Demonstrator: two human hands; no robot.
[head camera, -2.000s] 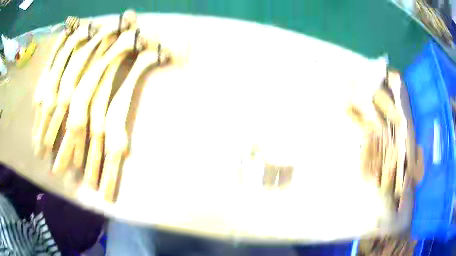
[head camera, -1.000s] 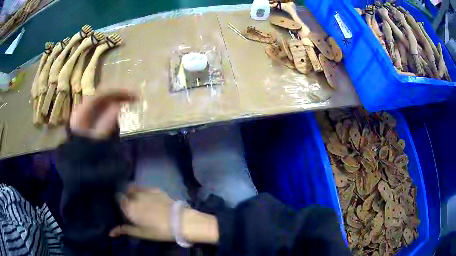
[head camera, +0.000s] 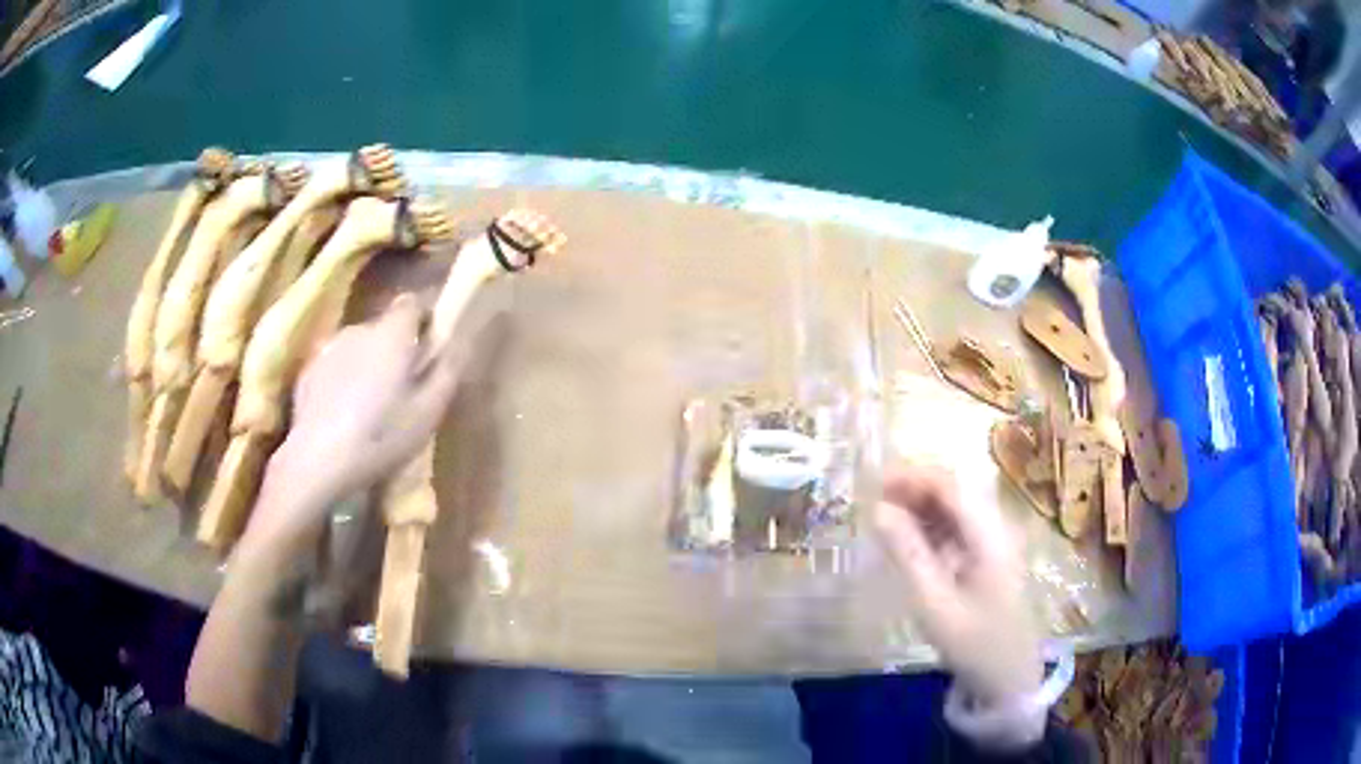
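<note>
My left hand (head camera: 358, 396) is around the shaft of a tan leg-and-foot piece (head camera: 406, 515) that lies on the brown board. Its toed foot with a dark band points away from me, and the hand hides the middle of the shaft. Several more leg-and-foot pieces (head camera: 232, 291) lie side by side to the left. My right hand (head camera: 955, 560), blurred, is over the board at the right with its fingers apart and nothing seen in it. A white glue dish (head camera: 781, 457) sits on a stained patch between the hands.
Brown sole plates (head camera: 1061, 340), thin sticks (head camera: 921, 337) and another leg piece lie at the right. A white glue bottle (head camera: 1011, 266) stands behind them. A blue crate (head camera: 1212, 396) of leg pieces is at the right edge. Loose soles (head camera: 1142, 702) show below the board.
My left hand has come onto a leg piece, which now lies apart from the group. My right hand has moved from near my lap to over the right of the board. The view has shifted.
</note>
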